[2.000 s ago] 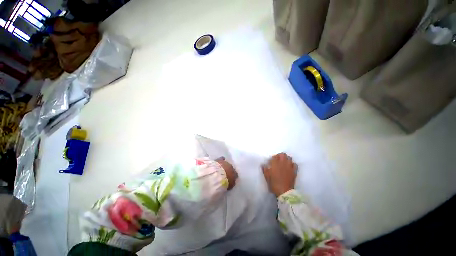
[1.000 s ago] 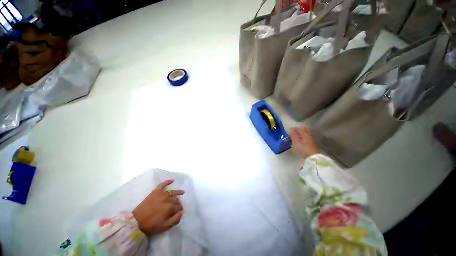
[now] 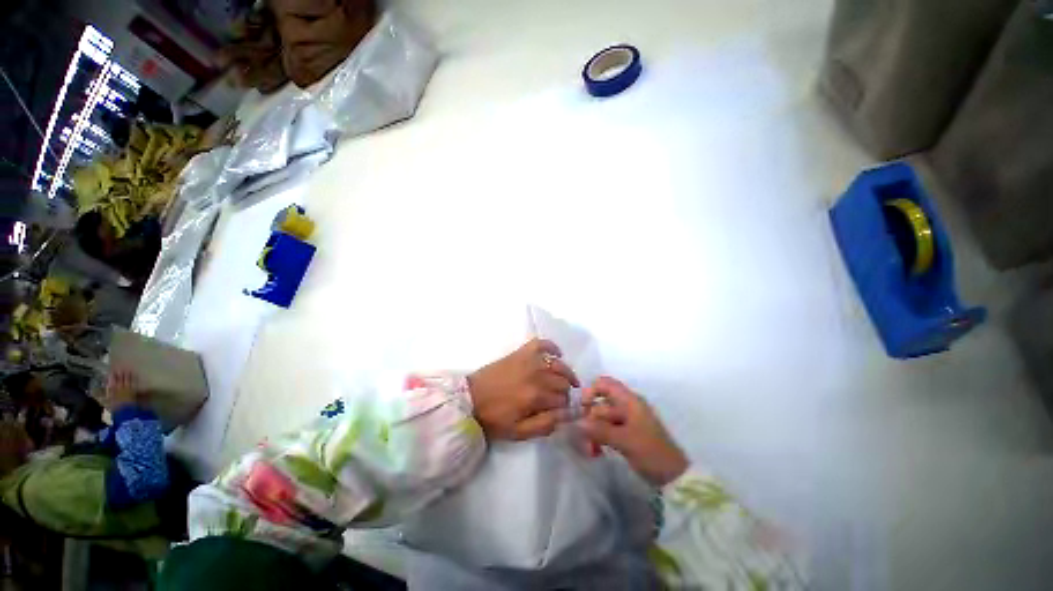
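A whitish wrapped bundle (image 3: 502, 508) lies at the table's near edge, with a pointed fold of white sheet standing out beyond my hands. My left hand (image 3: 525, 390) is on top of it, its curled fingers gripping the wrapping at the fold. My right hand (image 3: 633, 429) is close beside it, fingertips pinched on a small pale piece that looks like clear tape. The fingertips nearly meet and hide the exact contact. A blue tape dispenser (image 3: 898, 260) with a yellow-cored roll stands at the right.
White sheets (image 3: 716, 266) lie under the work. A blue tape roll (image 3: 612, 70) lies at the far middle. Taupe totes (image 3: 906, 69) stand at right. A darker dispenser (image 3: 283, 263) and clear-bagged packs (image 3: 375, 75) are at left. A coworker's hand (image 3: 120, 390) touches a taupe bag (image 3: 167, 375).
My right hand has left the dispenser's side and come to my left hand over the bundle. My left fingers have curled in. The view has swung left, showing the coworker and less of the totes.
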